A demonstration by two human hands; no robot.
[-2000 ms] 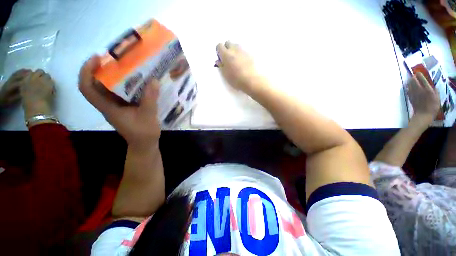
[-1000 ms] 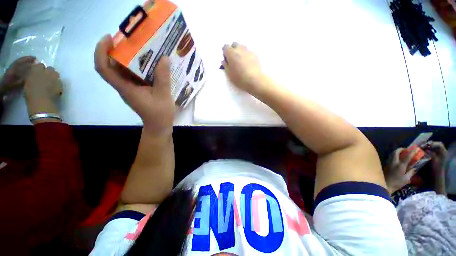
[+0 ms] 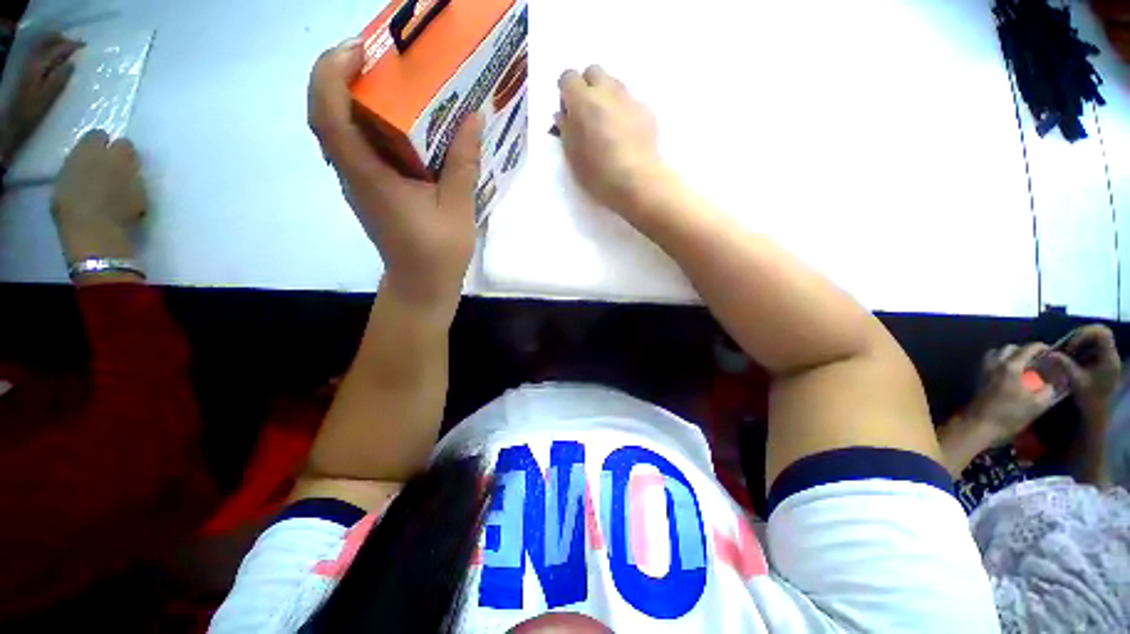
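My left hand (image 3: 403,204) holds a retail carton (image 3: 465,62) up over the table, thumb on its printed side and fingers around the far edge. The carton has an orange end panel with a black hang tab (image 3: 419,17) and a white side with product pictures. Its top is cut off by the picture edge. My right hand (image 3: 607,136) is to the right of the carton, apart from it, fingertips together on a small dark piece (image 3: 556,128). A white sheet stack (image 3: 558,254) lies at the table edge, partly under my right forearm.
A neighbour's hands (image 3: 102,192) are at the left beside a clear plastic bag (image 3: 109,81). A pile of black strips (image 3: 1051,68) lies at the upper right. Another person's hands (image 3: 1010,394) hold a small orange item below the table edge (image 3: 917,303) at right.
The carton and my left hand have moved right and up in the picture. My right hand has stayed nearly in place. The right neighbour's hands have left the tabletop.
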